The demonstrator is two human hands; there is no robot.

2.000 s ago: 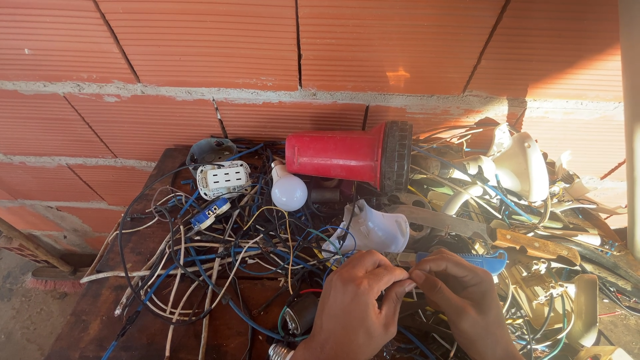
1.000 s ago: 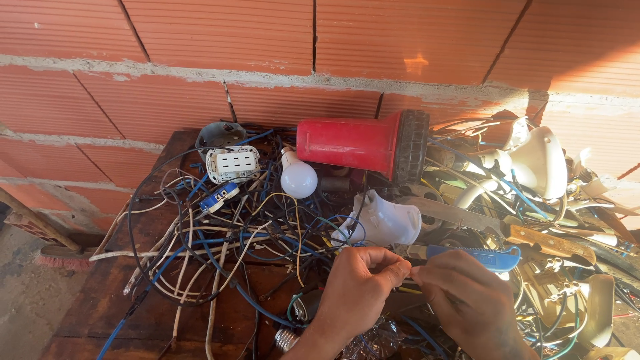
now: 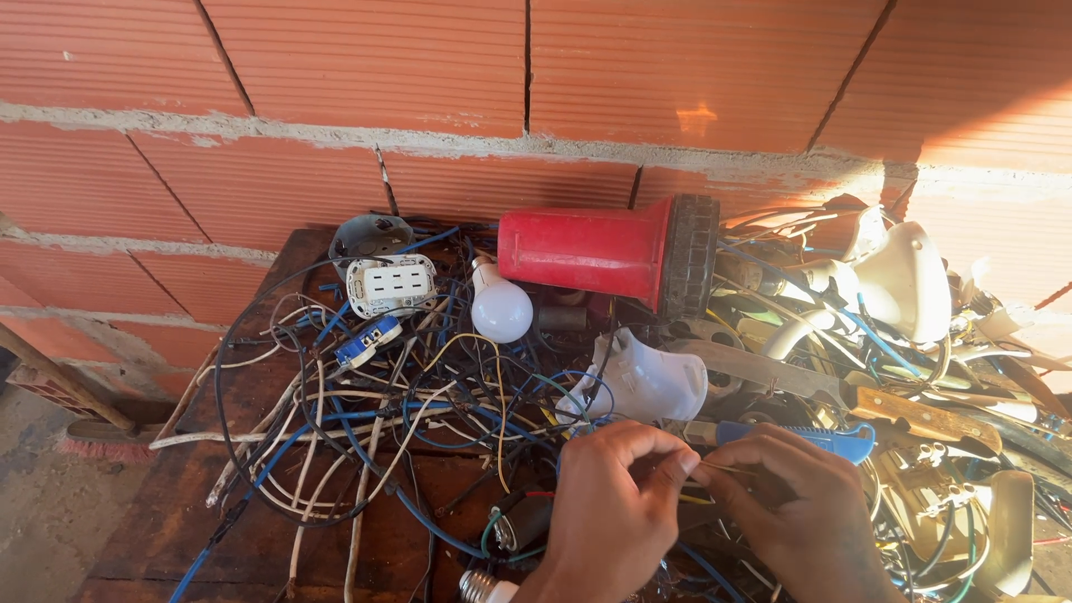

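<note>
My left hand (image 3: 615,502) and my right hand (image 3: 791,502) meet at the fingertips over the lower middle of the wooden table. Between them they pinch a thin strand (image 3: 722,466), apparently a wire. Just beyond my hands lie a broken white plastic housing (image 3: 649,381) and a blue-handled utility knife (image 3: 804,440). A small lamp holder with wires (image 3: 523,519) sits left of my left hand, and a bulb's screw base (image 3: 477,584) shows beside that forearm. My palms and the rest of the strand are hidden.
Tangled wires (image 3: 318,427) cover the left side, near a white socket (image 3: 392,285), a blue socket part (image 3: 368,342) and a white bulb (image 3: 501,310). A red flashlight (image 3: 582,251) lies by the brick wall (image 3: 402,75). A wood-handled knife (image 3: 921,419) and lamp parts (image 3: 909,280) are at right.
My hands stay together at the fingertips. The lamp holder left of my left hand is more exposed than one second ago.
</note>
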